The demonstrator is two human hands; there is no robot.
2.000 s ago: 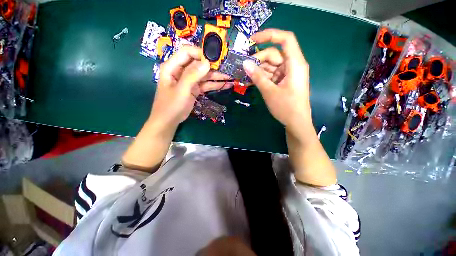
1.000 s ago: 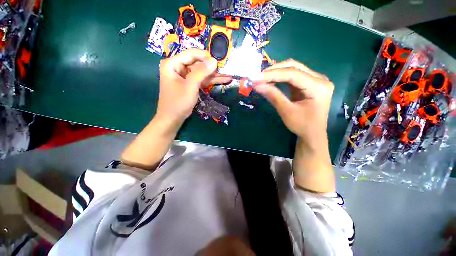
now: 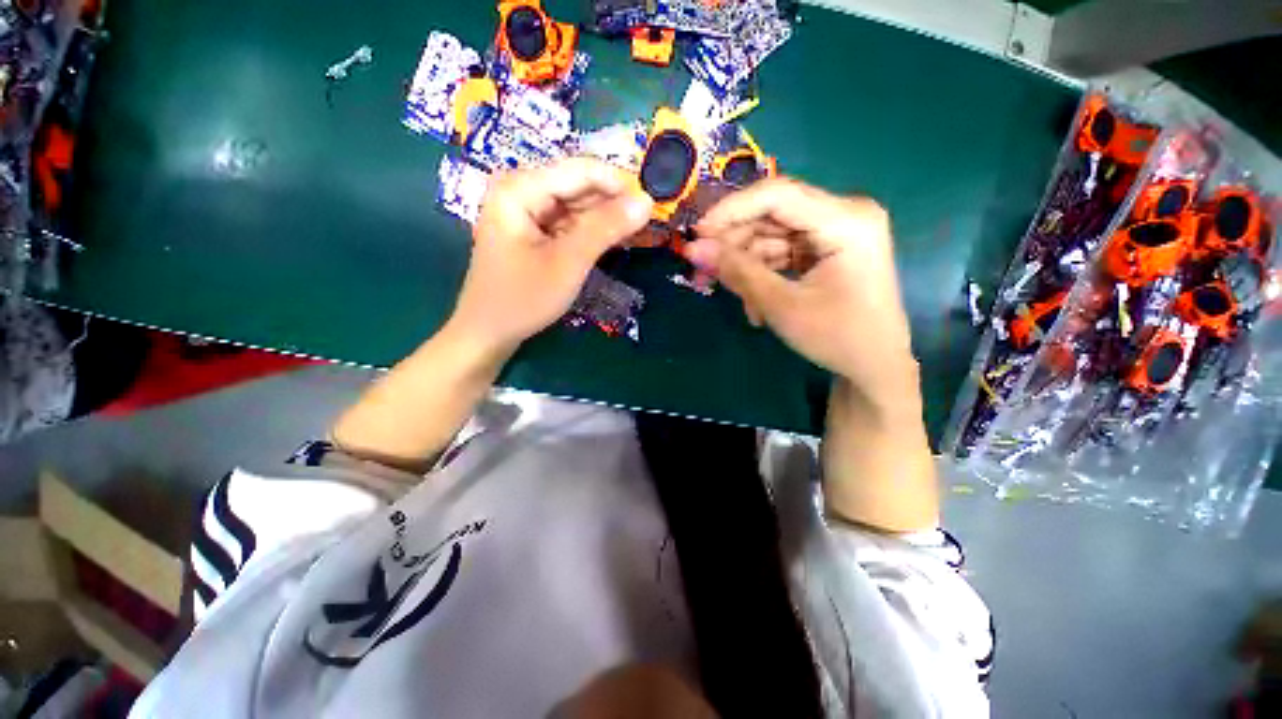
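Observation:
My left hand (image 3: 548,246) holds an orange housing (image 3: 669,165) with a black oval at its fingertips, oval side up. My right hand (image 3: 808,267) has thumb and fingers pinched together just right of and below the housing, at a small dark thing, perhaps wires, too small to tell. A second orange housing (image 3: 738,165) lies behind the right fingers. A dark module (image 3: 607,304) lies on the green bench below my hands.
The pile of circuit boards (image 3: 444,87) and an orange housing (image 3: 533,42) lies at the far centre. A clear bag of orange parts (image 3: 1153,302) is at the right, another at the left edge. A small whitish connector (image 3: 350,61) lies left of the pile.
The held housing has moved right. The board that was between my hands, glaring white a second ago, no longer shows there. A second orange housing now shows behind my right fingers.

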